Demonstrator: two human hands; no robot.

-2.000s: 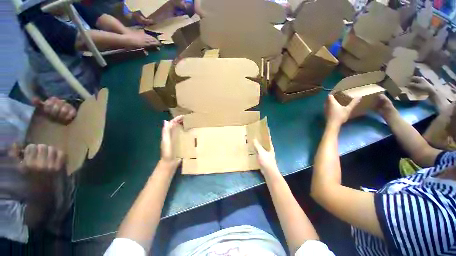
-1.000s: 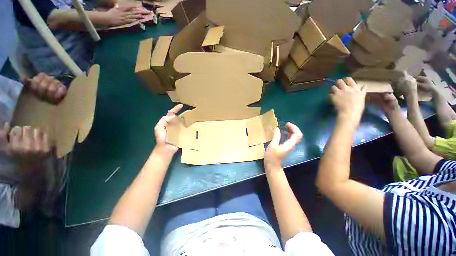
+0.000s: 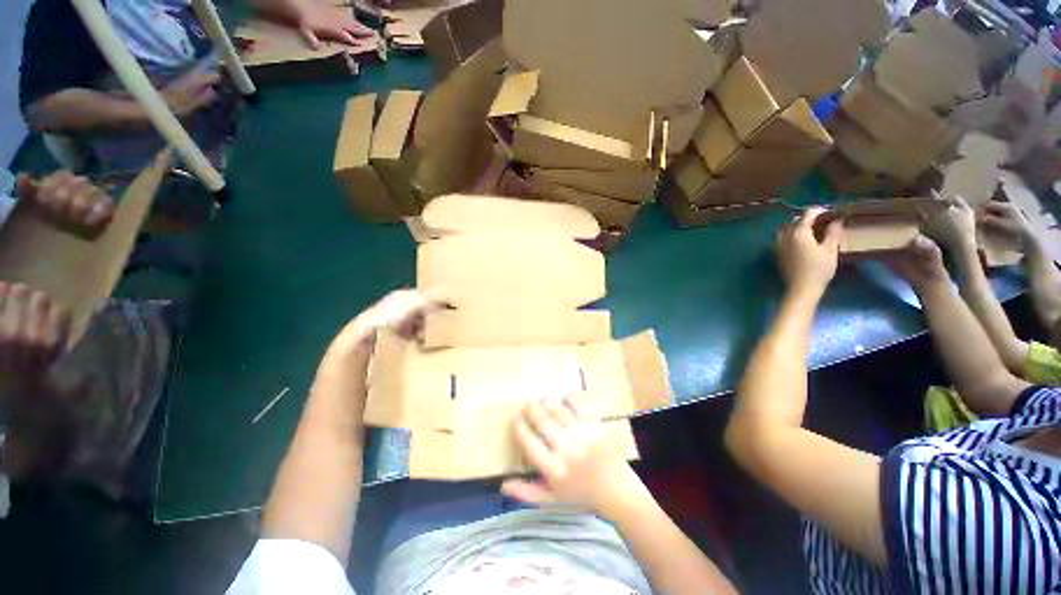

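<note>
A die-cut box blank [image 3: 512, 273] lies opened out in front of me, its near part over the table's edge. Its front wall panel [image 3: 465, 453] is nearest my body. The right side panel [image 3: 647, 370] and left side panel [image 3: 386, 378] spread outward. Two dark lock slots show in the base. My right hand [image 3: 564, 447] lies over the front wall panel and base edge, fingers apart. My left hand [image 3: 401, 314] is at the left edge of the blank, by the crease between lid and base; its fingertips are partly blurred, and its grip is unclear.
Part-folded and stacked boxes [image 3: 570, 145] stand beyond the blank, with another stack [image 3: 745, 145] to their right. A thin pale strip [image 3: 271, 403] lies on the green table [image 3: 279, 302] at left. People's hands hold cardboard at left and right. A pale tubular frame [image 3: 151, 99] stands upper left.
The blank's side panels and front wall have opened flatter, and the lid lies lower. My right hand moved from the right side to the front wall panel. My left hand moved up the left edge.
</note>
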